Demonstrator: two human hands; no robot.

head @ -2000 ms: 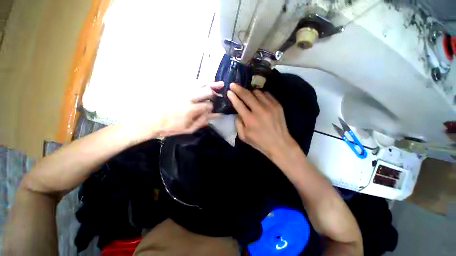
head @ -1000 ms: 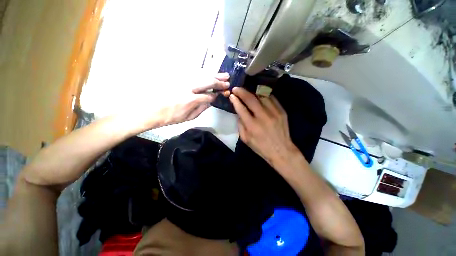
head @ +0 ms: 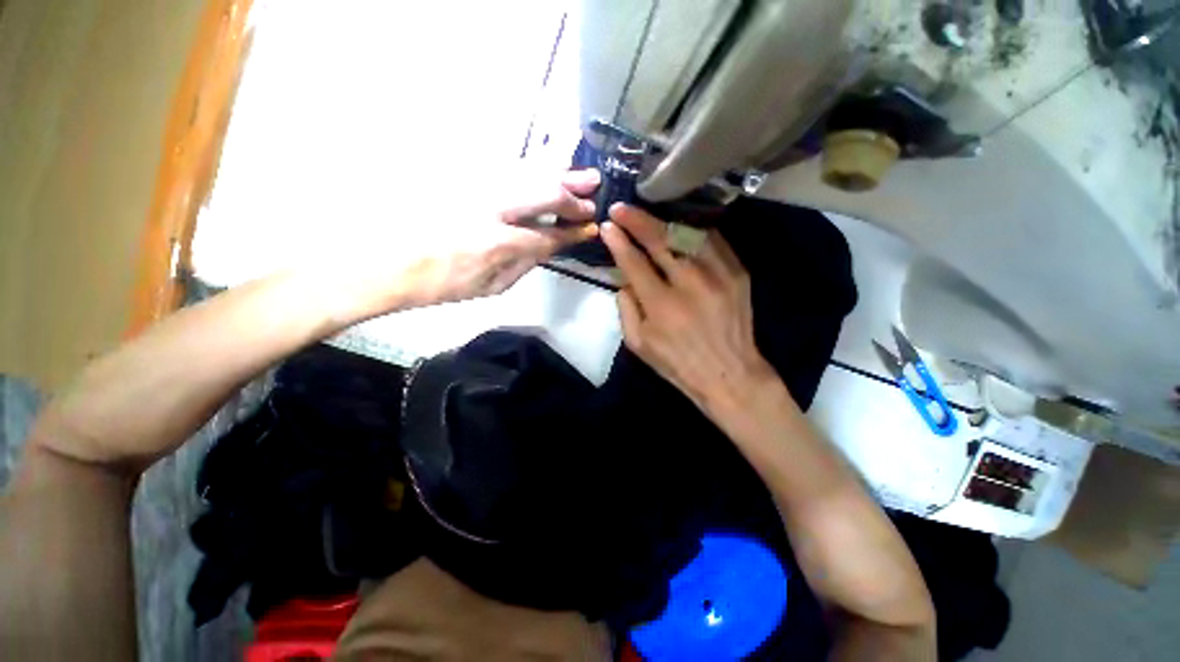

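A black fabric piece (head: 598, 246) lies under the presser foot (head: 621, 155), its edge under my fingertips. My left hand (head: 524, 246) rests at its left side, fingers close together near the foot. My right hand (head: 686, 304) presses on the piece from the right, fingertips just below the foot. Both hands hold the piece against the table. The larger black garment (head: 789, 278) passes under and right of my right hand and down to my lap. A shiny black part with a pale edging (head: 447, 440) hangs at the table's front edge. The needle tip is too small to tell.
The off-white sewing machine (head: 1035, 220) arches over the right side, with a beige knob (head: 861, 158). Blue thread snips (head: 921, 388) lie right of the garment, near the control panel (head: 1007, 481). A blue round plastic thing (head: 716, 605) and a red one (head: 300, 630) are by the lap.
The black piece has moved further under the foot, and less of it shows before my fingers. Both hands stay close to the foot. The view has shifted, with the machine head appearing larger.
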